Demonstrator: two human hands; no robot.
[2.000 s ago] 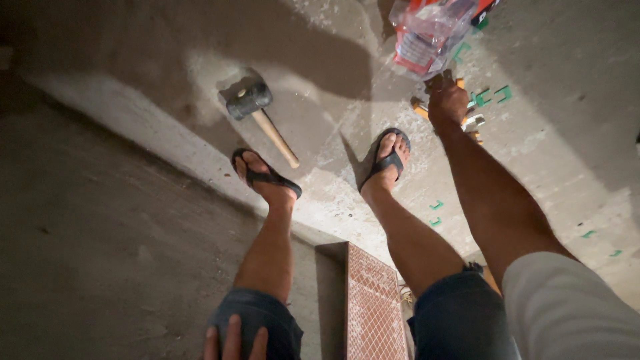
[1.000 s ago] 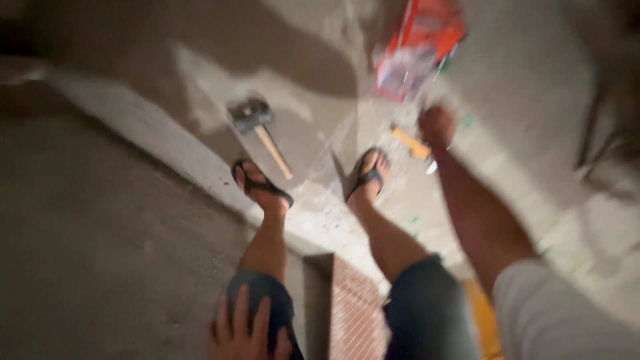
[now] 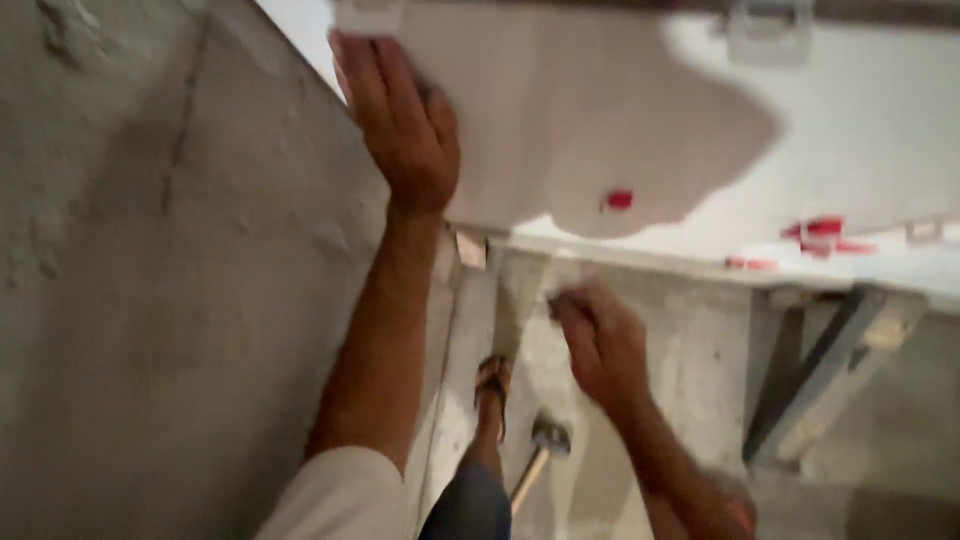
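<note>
My left hand (image 3: pixel 409 131) lies against a broad pale panel (image 3: pixel 570 112) beside the concrete wall, near a whitish clip-like piece at the panel's upper edge; whether it holds anything is hidden. My right hand (image 3: pixel 604 337), blurred, is below the panel's lower edge with its fingers bent around a small dark thing too blurred to name. A small red plastic piece (image 3: pixel 619 199) sits on the panel, and several more red pieces (image 3: pixel 821 229) lie to the right near its lower edge. Another whitish clip (image 3: pixel 769 30) is at the top edge.
The rough concrete wall (image 3: pixel 165 300) fills the left side. On the floor near my sandaled foot (image 3: pixel 493 382) lies a mallet with a dark head (image 3: pixel 551 433) and wooden handle. A slanted metal support (image 3: pixel 832 382) stands under the panel at the right.
The view has swung up from the floor to the pale panel. My left hand has left my knee for the panel. My right hand has moved away from the yellow pieces on the floor.
</note>
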